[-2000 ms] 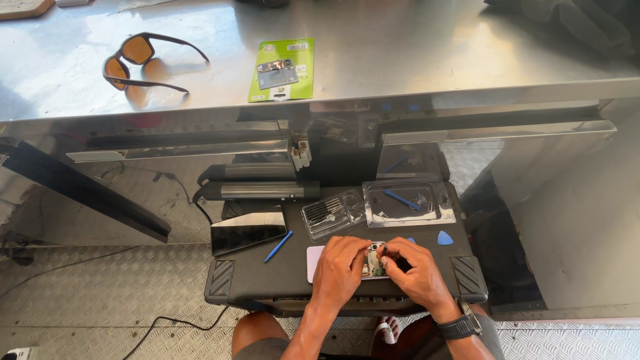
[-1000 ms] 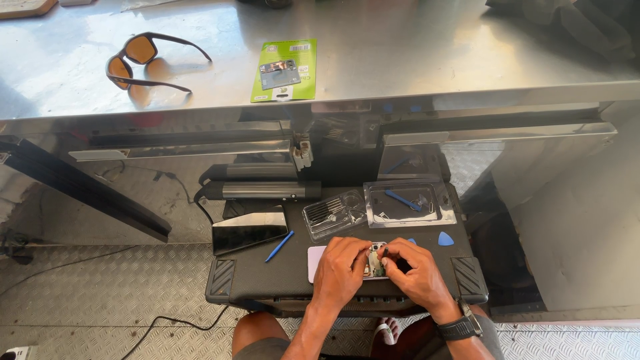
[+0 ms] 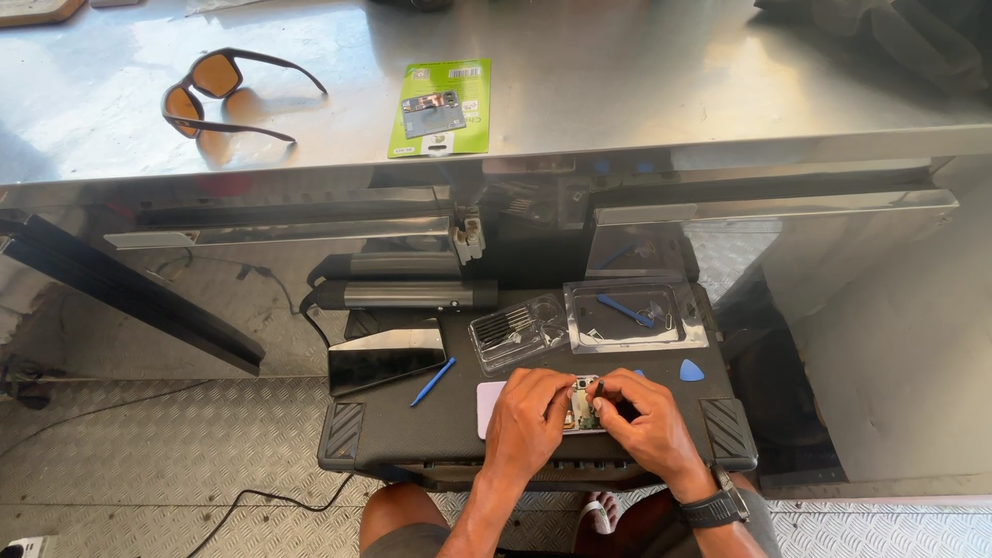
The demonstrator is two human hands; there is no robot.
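An opened smartphone (image 3: 583, 411) lies on the lid of a black case, its inner boards and a camera module bared. My left hand (image 3: 527, 415) rests over the phone's left part, fingertips at its top edge; whether it grips anything is hidden. In my right hand (image 3: 639, 411) is a small dark tool (image 3: 598, 390), held over the phone's right side. A pale lilac panel (image 3: 487, 409) sticks out to the left of my left hand. One blue plastic pick (image 3: 691, 371) lies right of my right hand, and another blue piece (image 3: 639, 373) shows just behind it.
The case lid (image 3: 403, 438) also bears a blue spudger (image 3: 432, 382), a dark glossy panel (image 3: 386, 356), a clear tray of screwdriver bits (image 3: 518, 332), a clear plastic tray (image 3: 577, 341) and a metal cylinder (image 3: 411, 295). Sunglasses (image 3: 215, 75) and a green package (image 3: 477, 108) lie on the steel counter (image 3: 620, 85).
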